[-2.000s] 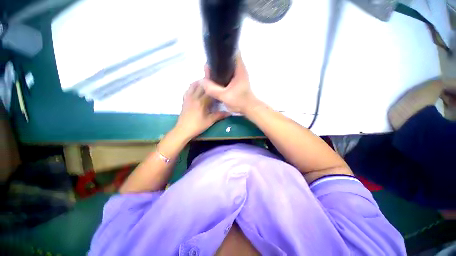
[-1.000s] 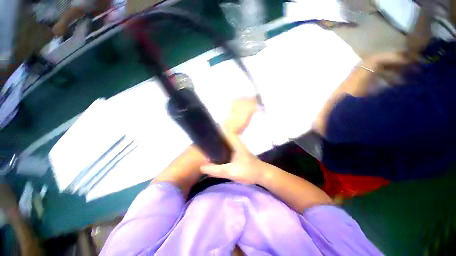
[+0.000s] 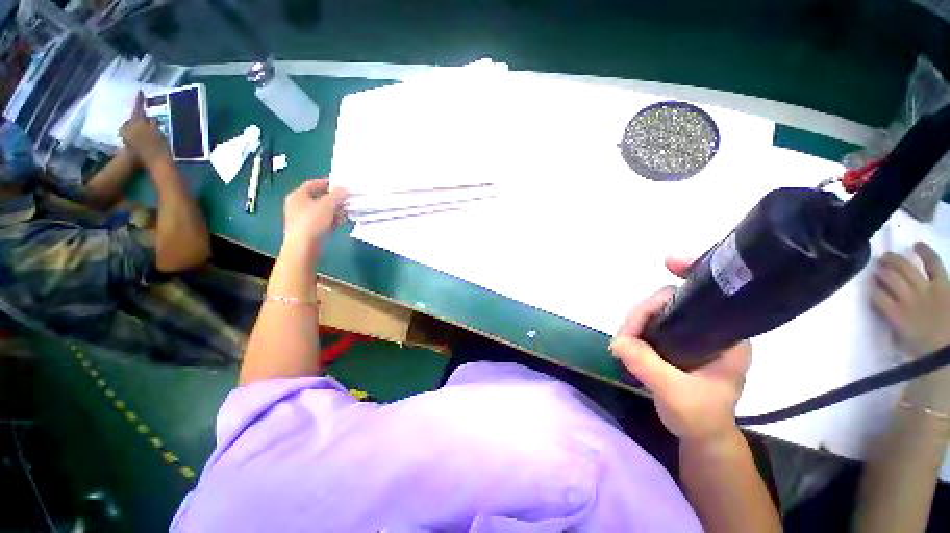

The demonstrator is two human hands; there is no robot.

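The electric screwdriver [image 3: 755, 271], a thick black cylinder with a pale label, is in my right hand [image 3: 688, 380], tilted with its upper end to the upper right. Its tip is hidden. My left hand [image 3: 317, 211] is at the left ends of several thin white pieces [image 3: 427, 200] lying on the white sheet; its fingertips touch them, and whether it grips one I cannot tell. The round screw dish [image 3: 670, 141], full of small grey-gold parts, stands on the white sheet [image 3: 542, 135] beyond my right hand.
A translucent bottle [image 3: 286, 99], crumpled tissue [image 3: 235, 153] and pen [image 3: 254, 182] are at the left on the green bench [image 3: 417, 285]. A person at far left has a hand by a white device [image 3: 189, 123]. Another person's hand [image 3: 915, 297] and a black cable [image 3: 854, 390] are at right.
My left hand has moved away from the screwdriver, out to the left by the thin white pieces. My right hand has moved right with the screwdriver. The view has turned.
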